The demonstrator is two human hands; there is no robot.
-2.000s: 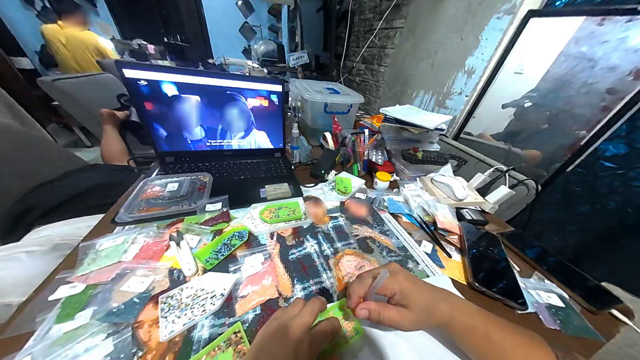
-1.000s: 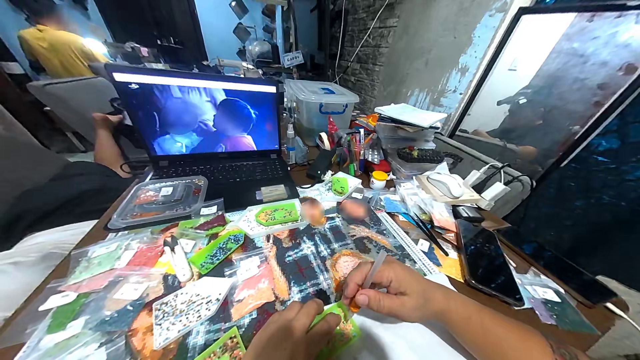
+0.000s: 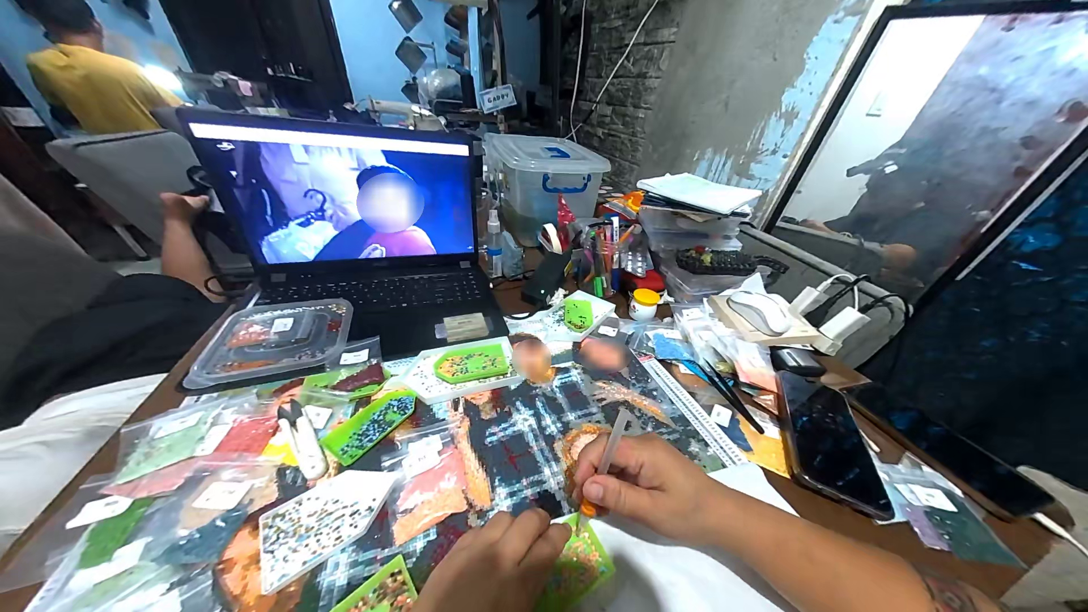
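My right hand holds a translucent drill pen with an orange tip, pointing down at a green bead tray. My left hand rests at that tray's left side, its fingers on the edge; whether it grips the tray is partly hidden. Small coloured beads lie in the tray. Beneath both hands spreads a diamond painting canvas, partly covered with beads. Left of my hands are a white tray of mixed beads, another green tray and a bag of salmon beads.
A laptop stands behind the canvas, beside a clear plastic container. Bead bags crowd the left. A ruler, black tweezers, a smartphone and a mouse lie right. A person in yellow sits behind.
The right hand's pen has moved from over the canvas edge down to the green tray and now stands more upright. The laptop picture has changed.
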